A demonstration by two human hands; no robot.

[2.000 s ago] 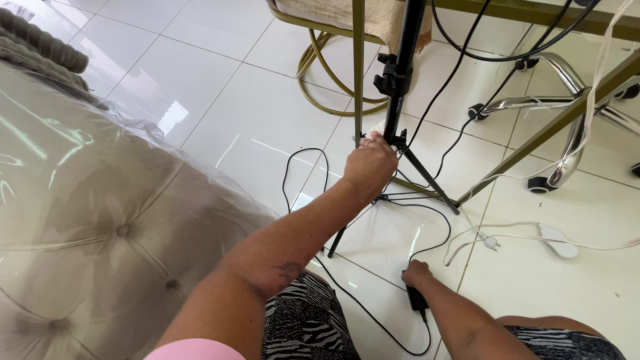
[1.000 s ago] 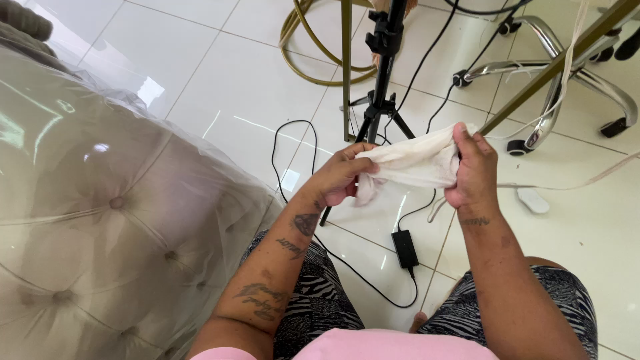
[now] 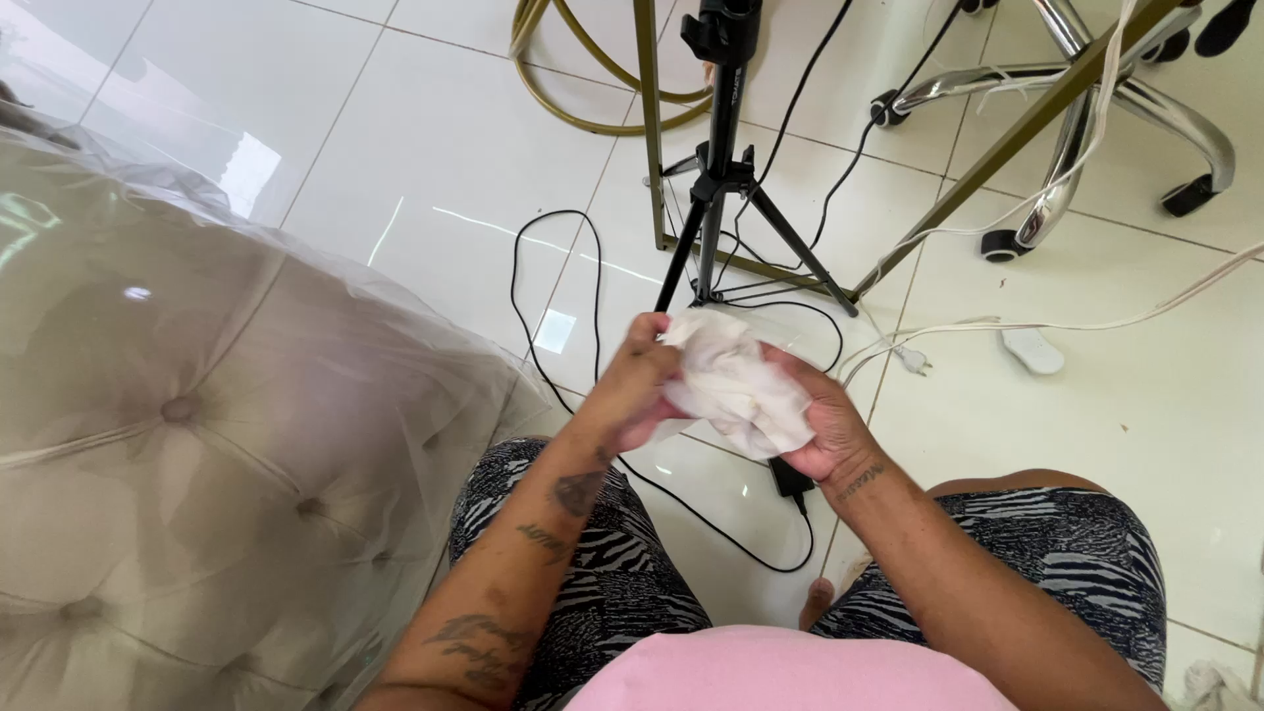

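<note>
Between my two hands is a crumpled white cloth or wipe (image 3: 741, 380), gripped from both sides. My left hand (image 3: 637, 385) has its fingers closed on the left edge, slightly blurred. My right hand (image 3: 825, 420) holds the right edge, thumb on top. Just beyond the cloth stands a black tripod light stand (image 3: 726, 128), its legs spread on the floor. A black power adapter (image 3: 790, 479) lies on the tiles below my right hand, partly hidden by it, with a black cable (image 3: 706, 518) looping away from it.
A tufted beige upholstered piece (image 3: 128, 494) under clear plastic fills the left. Around the stand are a gold metal table frame (image 3: 987, 168) and a gold ringed base (image 3: 592, 123). At right are a chrome chair base (image 3: 1062, 188), white cords, a plug (image 3: 913, 360) and a white device (image 3: 1032, 351).
Two seconds ago my left hand was at the stand and my right hand at the adapter. Both then came to hold the cloth, which has since become more bunched.
</note>
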